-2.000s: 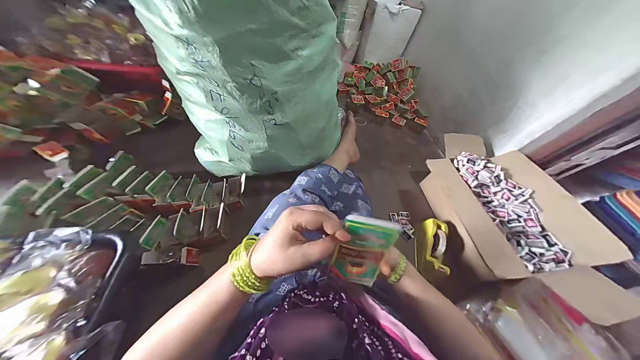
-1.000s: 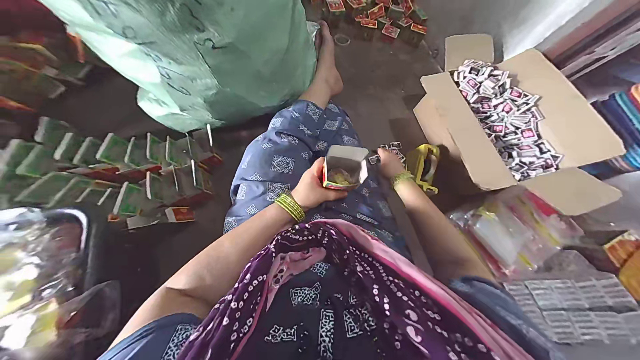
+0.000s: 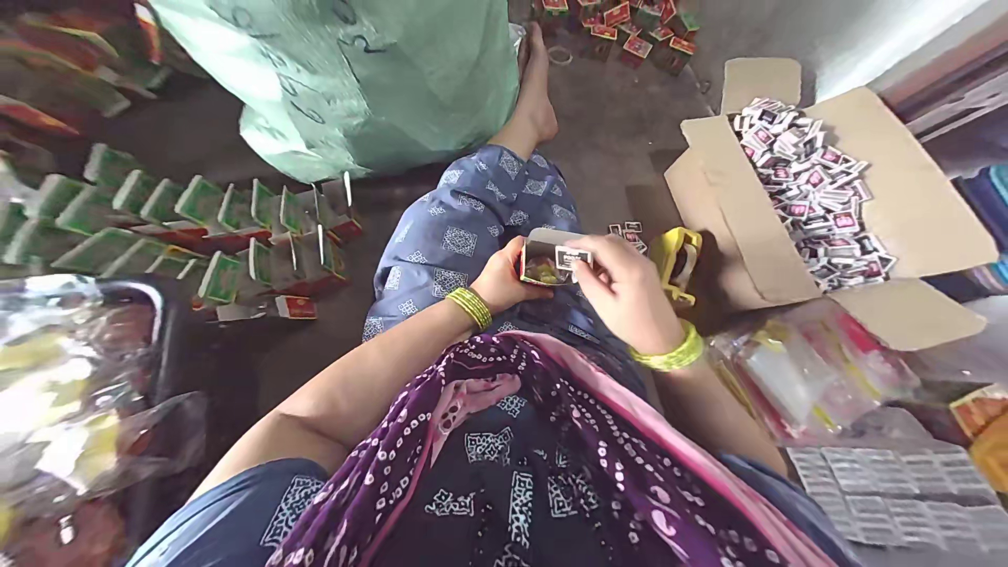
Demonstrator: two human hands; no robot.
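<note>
My left hand [image 3: 508, 279] holds a small open carton [image 3: 543, 264] above my lap, its flap raised and yellowish contents showing inside. Between the thumb and fingers of my right hand [image 3: 622, 287] is a small matchbox-like packet [image 3: 573, 257] with a black and white face, held at the carton's mouth. A few similar packets [image 3: 628, 234] lie on the floor beyond my right hand. Beside them stands a yellow tape dispenser [image 3: 679, 264].
An open cardboard box [image 3: 728, 205] full of small packets stands at right. A large green sack [image 3: 378, 87] is ahead. Rows of green cartons [image 3: 220, 279] stand at left, near a black tray [image 3: 161, 315] of plastic-wrapped items. Plastic bags [image 3: 811, 370] lie at right.
My right hand was beside the loose packets on the floor one second ago; it has moved left to the carton with a packet. The carton's top was not seen open two seconds ago.
</note>
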